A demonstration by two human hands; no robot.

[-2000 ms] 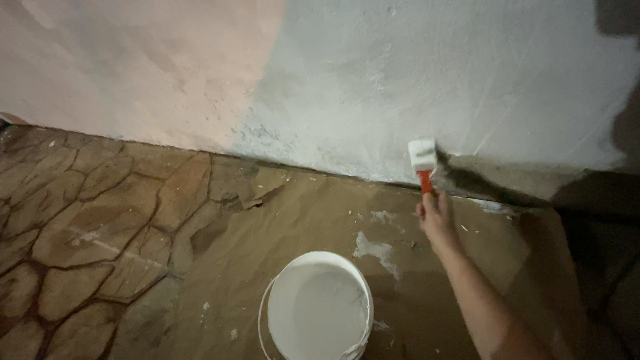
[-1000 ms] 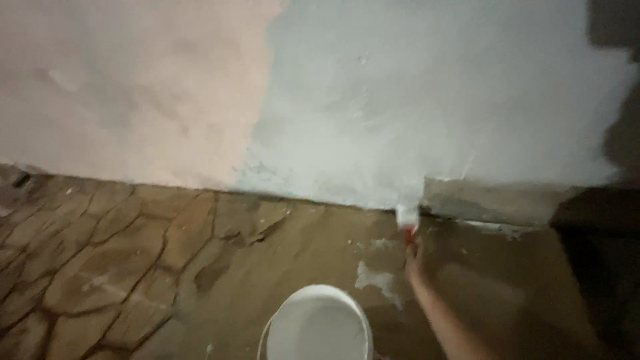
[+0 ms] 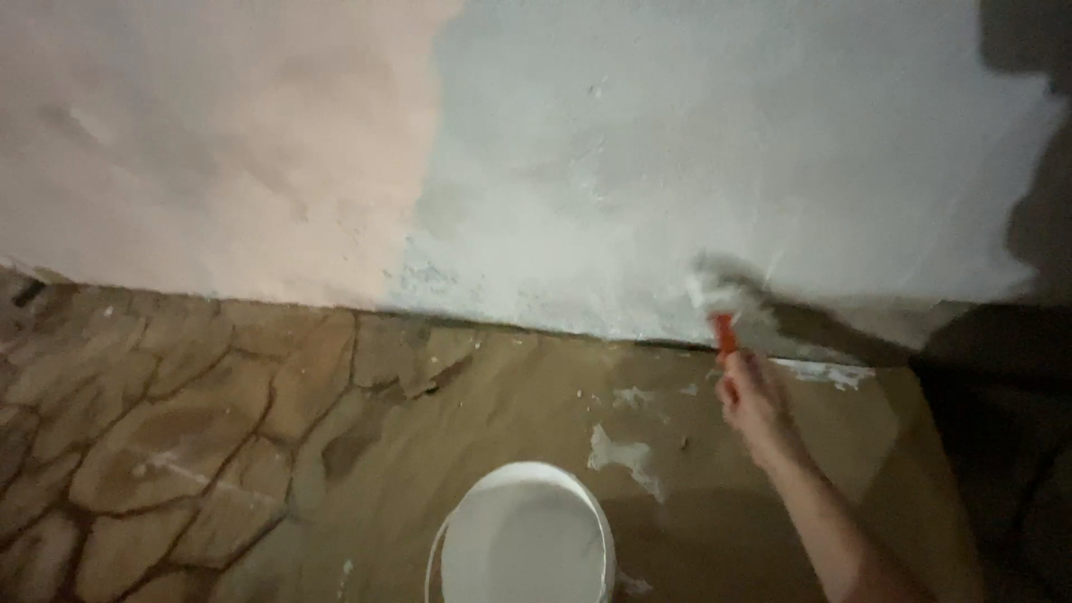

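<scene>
My right hand (image 3: pixel 754 402) grips the red handle of a paintbrush (image 3: pixel 722 331). The brush head, blurred and whitish, is at the lower part of the wall (image 3: pixel 586 209), just above the floor line; whether its bristles press on the wall is hard to tell. The wall is pinkish at the left and pale grey-white in the middle, with a darker unpainted-looking strip low at the right. A white plastic bucket (image 3: pixel 610 536) with a wire-like handle holds pale paint, down and to the left of my right hand. My left hand is out of view.
Brown paper sheeting (image 3: pixel 519 394) lies along the wall's foot, with white paint spots (image 3: pixel 624 456) and a torn edge. Irregular stone paving (image 3: pixel 176 444) covers the left. Dark shadow lies at the far right, and the shadow of the arm and brush falls on the wall.
From a second ago, the brush in my right hand has moved up from the wall's foot onto the wall. It was also on the lower wall two seconds ago.
</scene>
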